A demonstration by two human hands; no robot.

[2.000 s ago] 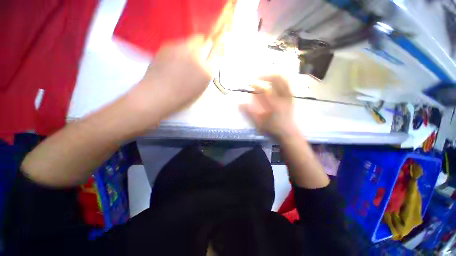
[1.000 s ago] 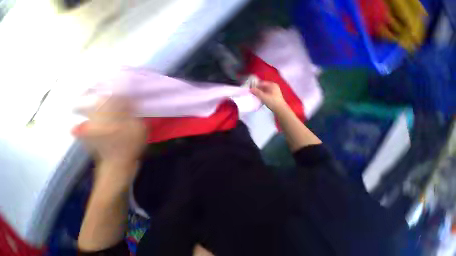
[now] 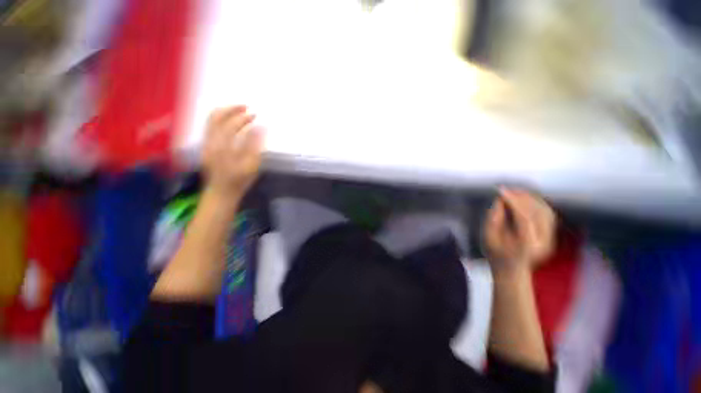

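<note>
The frame is blurred. My left hand (image 3: 233, 150) is over the front edge of the white table (image 3: 369, 115), left of the middle, fingers curled; nothing can be made out in it. My right hand (image 3: 521, 226) is just below the table edge at the right, fingers bent together; whether it grips anything is unclear. Red cloth (image 3: 557, 284) and pale pink cloth (image 3: 592, 315) hang beside and below my right hand. Long red pieces (image 3: 146, 84) lie on the table's left part, beyond my left hand. Glare hides the needle area.
The blurred machine (image 3: 569, 69) stands at the upper right. A blue crate (image 3: 238, 284) with a patterned mesh side is below my left forearm. More blue containers and red and mustard cloth (image 3: 50, 238) are at the far left. My black-clothed lap is below the table.
The view has swung back to face the table. The red and pale cloth stretched between both hands now hangs at the right, and my left hand is away from it.
</note>
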